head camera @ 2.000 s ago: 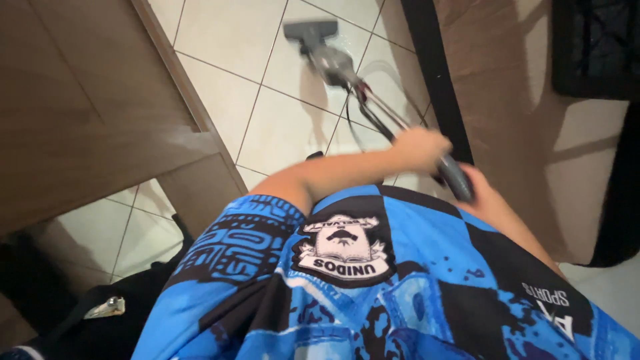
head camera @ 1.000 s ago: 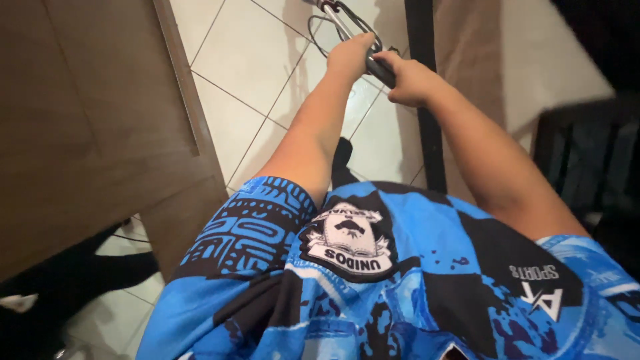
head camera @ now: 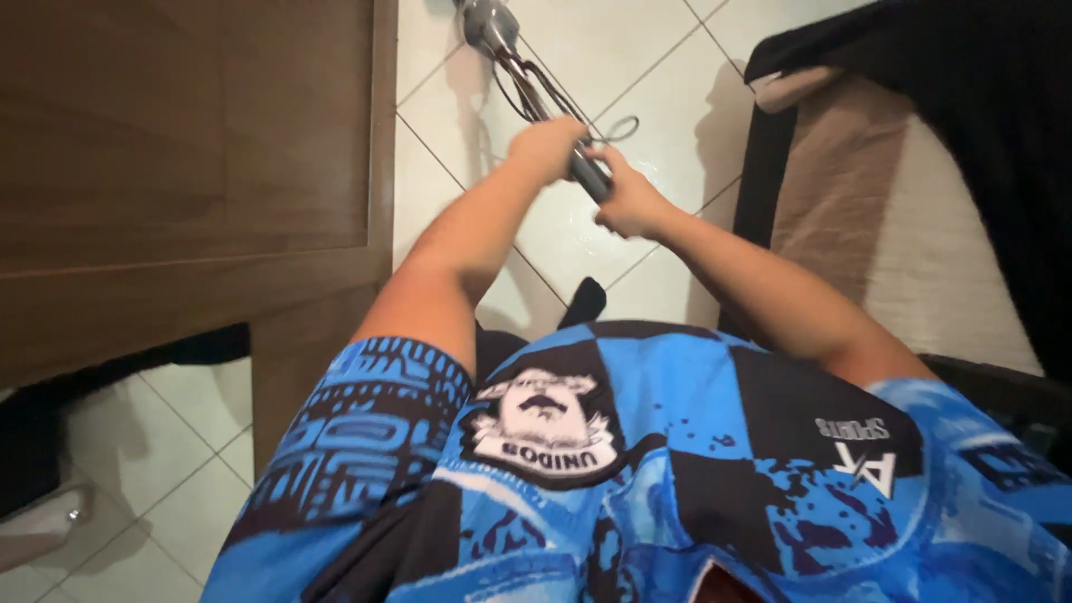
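Note:
In the head view, a grey stick vacuum cleaner (head camera: 492,27) slants across the tiled floor from the upper left toward the middle, its floor head mostly cut off by the top edge. My left hand (head camera: 548,151) is closed around the upper part of its tube. Just behind it, at the dark handle's end (head camera: 593,177), my right hand (head camera: 632,197) grips with fingers and thumb. A thin dark power cord (head camera: 620,130) runs along the tube and makes a small loop beside my hands.
A brown wooden door or panel (head camera: 184,134) stands along the left. To the right is a brown and cream padded surface (head camera: 846,193) with a black cloth (head camera: 963,92) over it. Below my hands, a dark shoe tip (head camera: 586,297) shows on the floor tiles (head camera: 653,59).
Both hands still hold the vacuum, which has swung so its head points to the upper left. The view has shifted, and the black cloth at the upper right shows more clearly.

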